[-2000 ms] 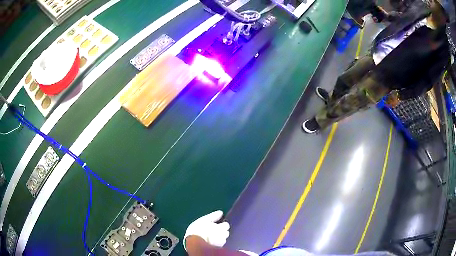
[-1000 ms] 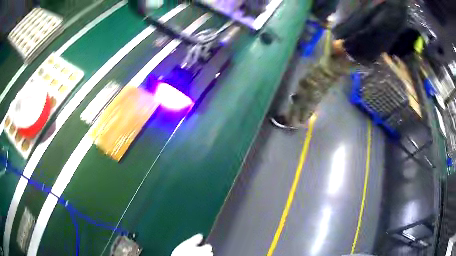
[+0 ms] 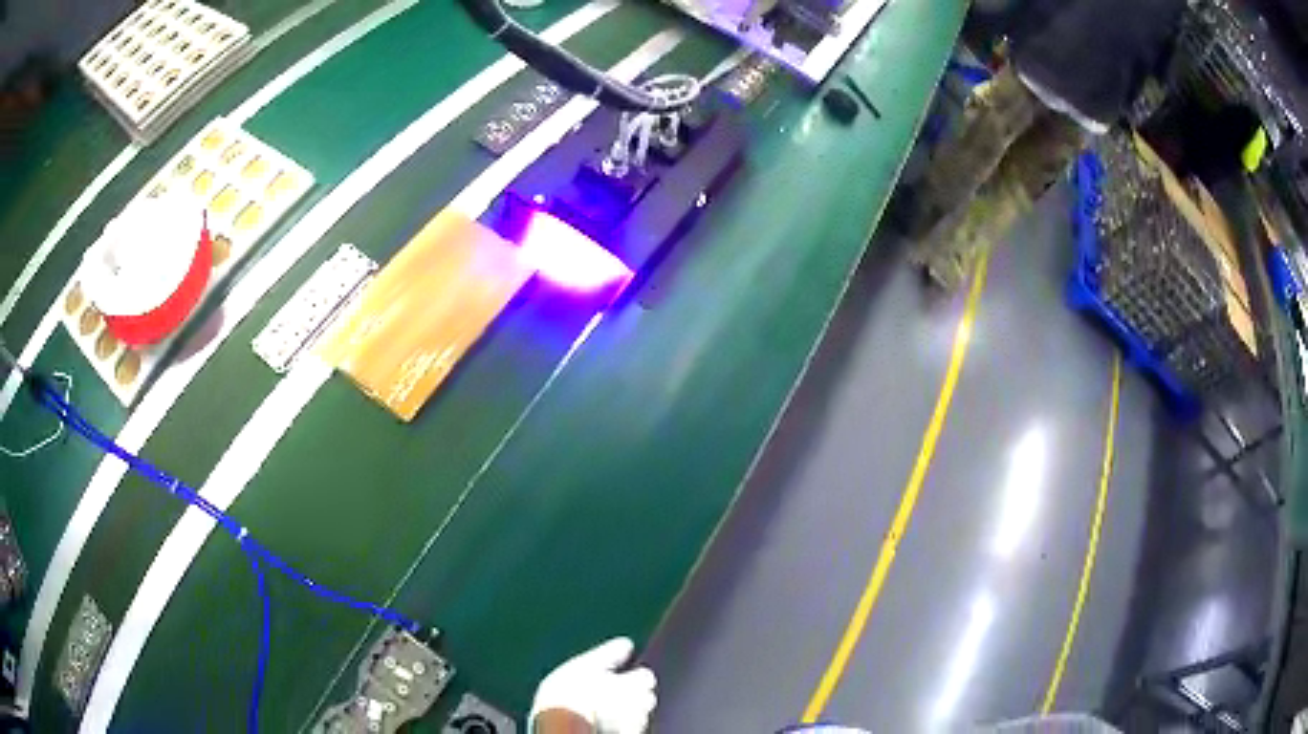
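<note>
My left hand (image 3: 595,691), in a white glove, is at the bottom centre near the bench edge. Its thumb is apart from the fingers and nothing shows in it; the palm is partly hidden. Left of it, a grey metal fixture (image 3: 395,688) with pale pads lies on the green bench, nothing on top of it, joined to a blue hose (image 3: 244,538). A grey locating jig (image 3: 481,717) with dark round openings lies between fixture and hand, cut off by the lower edge. My right hand is not in view.
A curing unit (image 3: 667,215) glows violet beside a yellow-brown board (image 3: 416,316). Modules (image 3: 316,308) lie along the white-striped line. A red-and-white tub (image 3: 151,273) sits on a pocketed tray (image 3: 266,179). A person (image 3: 983,172) stands near a blue-edged cart (image 3: 1148,273).
The modules have moved up and right along the line; one now lies beside the board. The view has shifted. The person's legs have shifted. My left hand remains near the bench edge.
</note>
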